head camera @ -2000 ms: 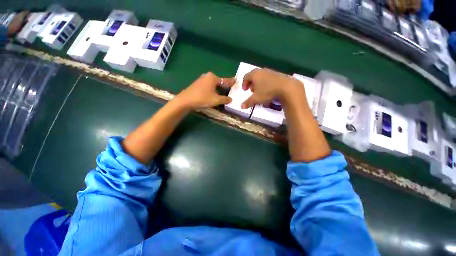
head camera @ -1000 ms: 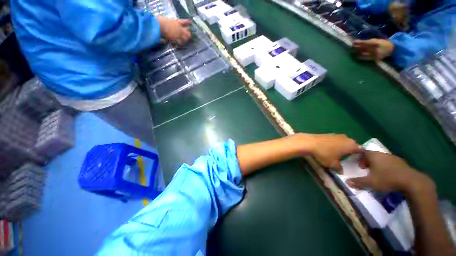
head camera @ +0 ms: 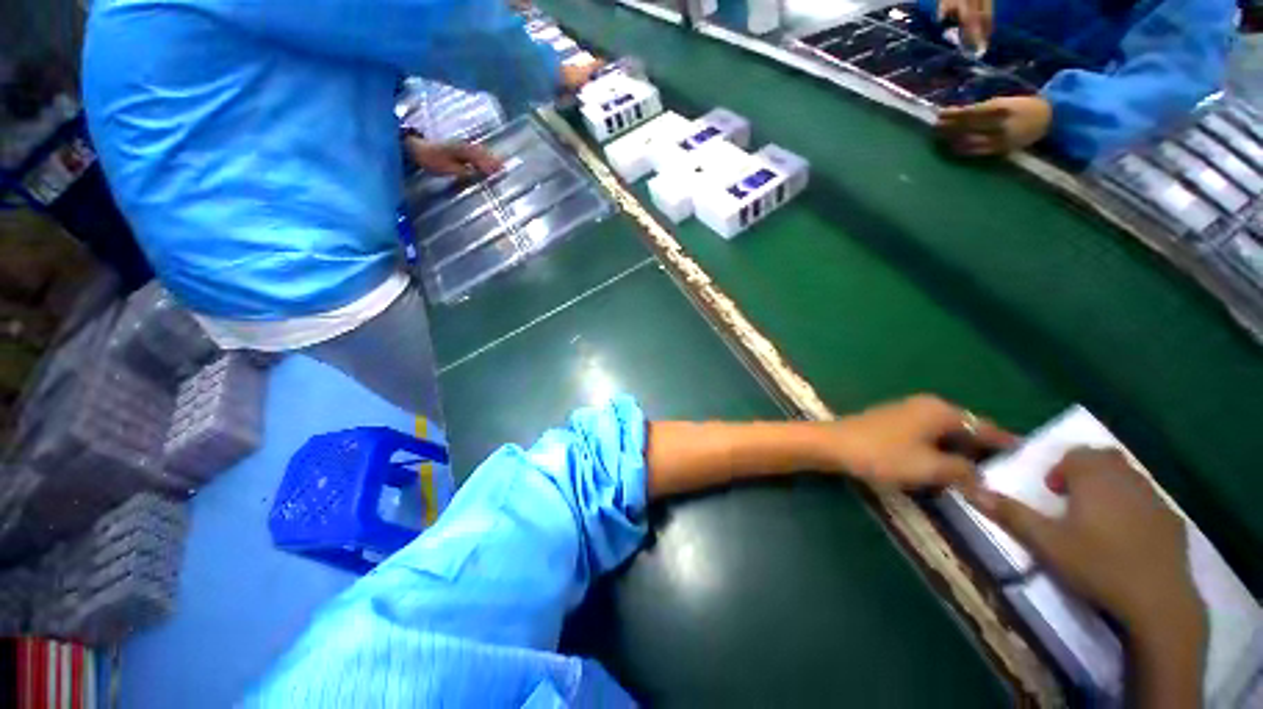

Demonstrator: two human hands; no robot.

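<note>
A white box [head camera: 1073, 441] lies on the green conveyor belt at the right, with more white box parts beside and below it. My left hand [head camera: 914, 443] is at its left edge, thumb and fingers touching the box. My right hand [head camera: 1108, 533] lies over its top, fingers bent, and hides much of it. I cannot tell how firmly either hand grips. A group of white retail boxes [head camera: 748, 191] with dark purple pictures stands further up the belt.
A chipped edge rail [head camera: 734, 326] runs beside the glossy green bench [head camera: 665, 554]. Clear blister trays [head camera: 520, 208] lie by a person in blue [head camera: 263, 153] at the left. A blue stool [head camera: 339, 492] is on the floor. Another person's hand [head camera: 995, 125] is across the belt.
The view has swung left since the oldest frame, showing the stool and neighbouring person. Both my hands stay at the box. The neighbour's hand has moved down over the clear trays.
</note>
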